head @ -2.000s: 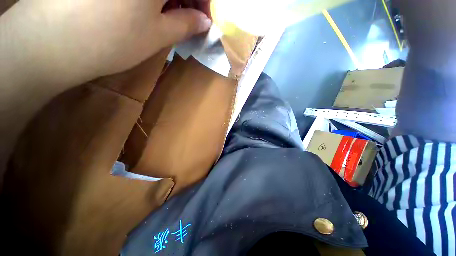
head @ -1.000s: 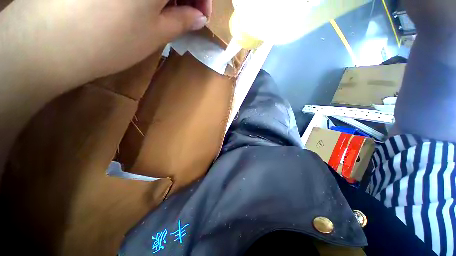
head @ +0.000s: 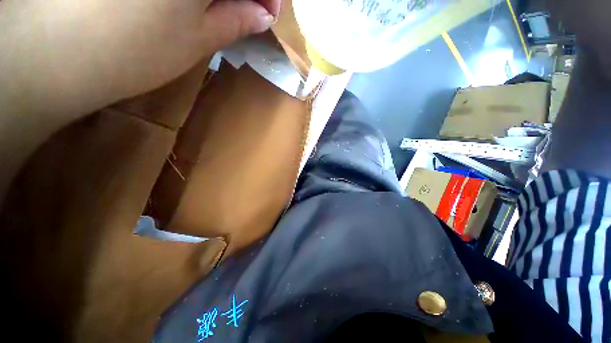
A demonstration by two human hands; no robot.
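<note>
My left hand (head: 244, 23) reaches in from the upper left, thumb and finger pinched on the brown edge of the bag body panel (head: 234, 154). Pale lining (head: 268, 70) shows in the upper notch, below my fingertips. A pale strip of lining (head: 167, 233) also shows in the lower notch. A translucent glue bottle (head: 382, 30) with a yellowish collar is at the top centre, tilted, its white nozzle at the right end of the upper notch. My right hand is beyond the top edge; only its forearm shows at the right.
The dark grey apron (head: 348, 248) lies close below and right of the panel. A white table edge (head: 325, 110) runs beside it. To the right are a white perforated rack (head: 469, 149), a carton with red tape (head: 455, 197) and a larger carton (head: 496, 110) over the grey floor.
The bottle has come down and slightly right, then left, its nozzle now at the notch's right end. The right forearm has shifted right. The panel and left hand have shifted slightly left.
</note>
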